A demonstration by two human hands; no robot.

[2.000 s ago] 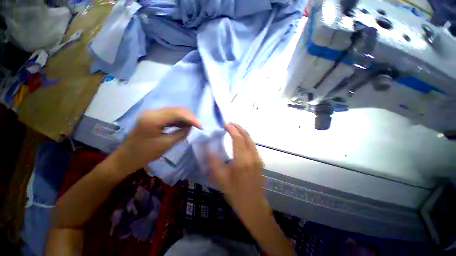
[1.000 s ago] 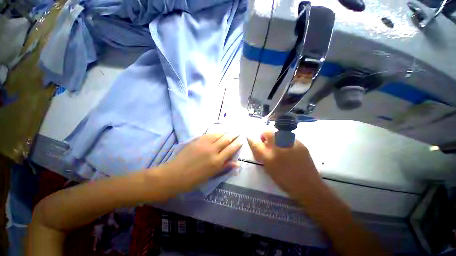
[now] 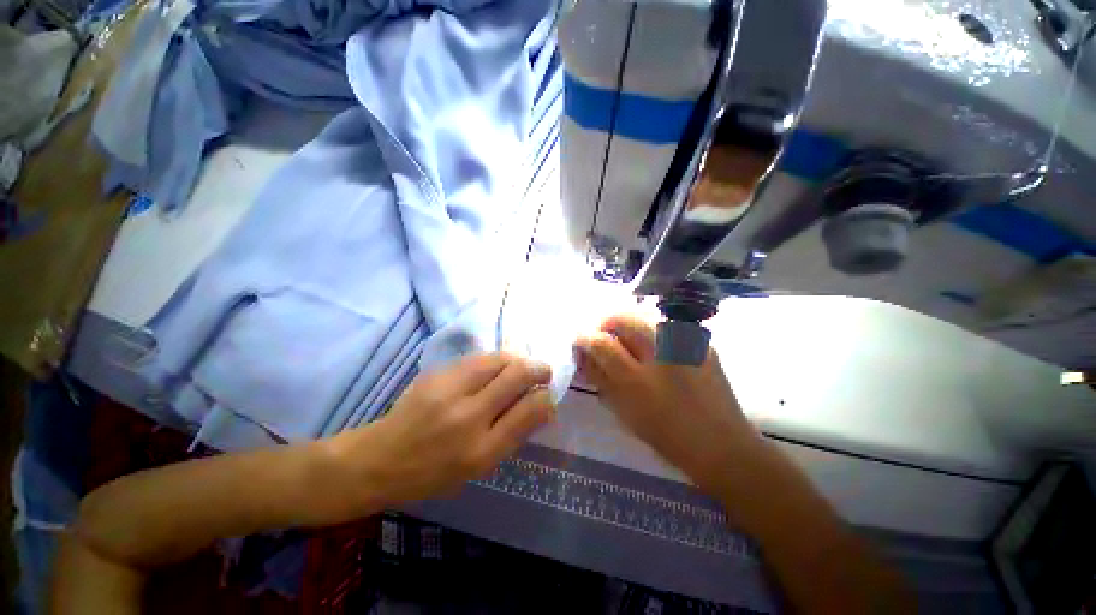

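Light blue garment panels (image 3: 289, 252) lie piled and fanned on the white machine table left of the needle area. My left hand (image 3: 463, 415) pinches a small light blue fabric edge (image 3: 563, 375) between thumb and fingers. My right hand (image 3: 655, 384) holds the same edge from the right, its fingertips close to my left ones, just below the sewing machine head (image 3: 673, 132). A dark grey knob (image 3: 683, 341) hangs in front of part of my right hand. The presser foot and needle are lost in bright glare.
The printed ruler (image 3: 601, 499) runs along the table's front edge. A brown-covered surface (image 3: 60, 264) is at the left. A red crate (image 3: 337, 559) with scraps and dark plaid cloth (image 3: 415, 541) are below the table. A shiny thread guard (image 3: 751, 144) fronts the machine head.
Over two seconds both hands have moved right, to the needle area. Since the last second they have drawn slightly toward the table's front. The machine head appears larger and nearer.
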